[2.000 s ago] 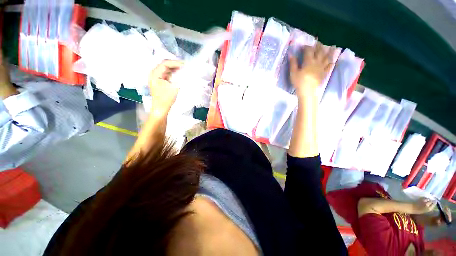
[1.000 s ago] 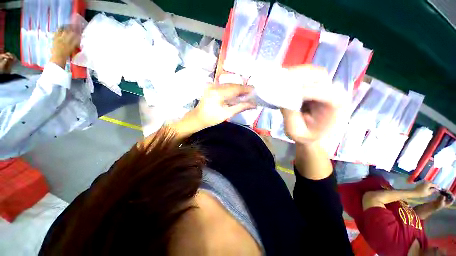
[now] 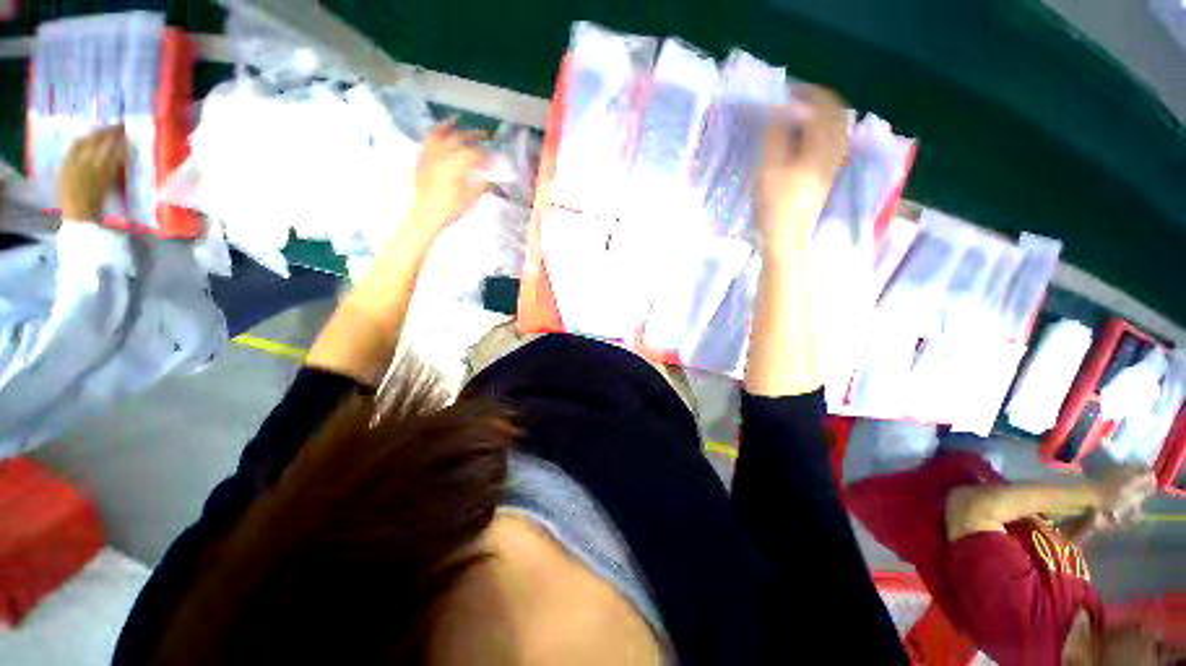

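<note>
A red tray (image 3: 539, 280) holds bagged products (image 3: 670, 111), grey oblongs in clear film, standing in leaning rows; glare washes out the near row. My right hand (image 3: 796, 150) is over the tray's far row, blurred, with fingers bent down at a bagged product; whether it grips one cannot be told. My left hand (image 3: 451, 172) is at the right side of a loose white pile of empty bubble bags (image 3: 306, 156). Its fingertips pinch a whitish bag edge.
To the right are more bagged products (image 3: 969, 267), a white bundle (image 3: 1050, 375) and another red tray (image 3: 1087, 390). At far left, a person's hand (image 3: 94, 172) is over a filled tray (image 3: 176, 124). A person in a dark red shirt (image 3: 1027, 572) is at lower right.
My hands were together over the tray's near part around a whitish piece; they have parted. The left went back to the bag pile, the right to the far row, where a red gap showed.
</note>
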